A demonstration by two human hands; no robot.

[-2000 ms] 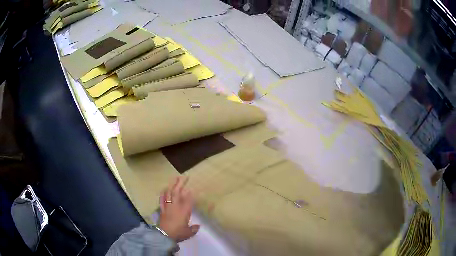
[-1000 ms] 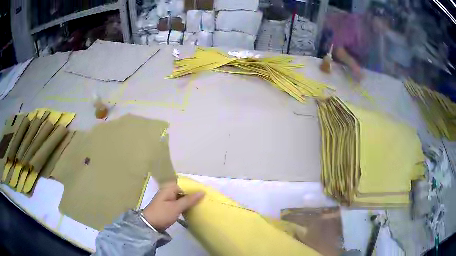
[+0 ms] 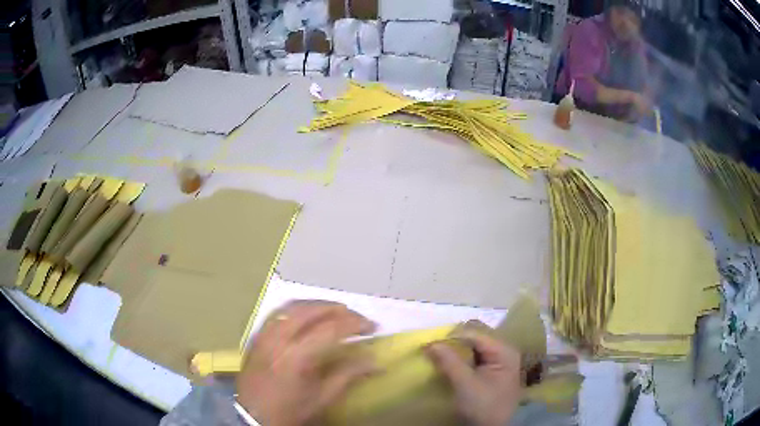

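A yellow bag panel (image 3: 392,391) with khaki reverse lies bent at the bottom centre, blurred by motion. My left hand (image 3: 304,362) lies over its left part; whether its fingers grip it cannot be told. My right hand (image 3: 479,370) pinches the panel's yellow upper edge between thumb and fingers. A khaki part of the panel stands up right of my right hand. A khaki-side-up panel (image 3: 200,266) with a small dark mark lies at the left, beside my left hand.
Rolled panels (image 3: 79,225) lie far left. A thick yellow panel stack (image 3: 662,266) stands right, with scraps (image 3: 737,333) beyond. Yellow strips (image 3: 442,121) lie at the back. Two amber bottles (image 3: 189,178) (image 3: 565,110) stand on the table. A person (image 3: 612,66) is across the table.
The khaki panel now lies flat at the left. My left hand has moved right, and my right hand has come into view on the yellow panel. The view has shifted slightly.
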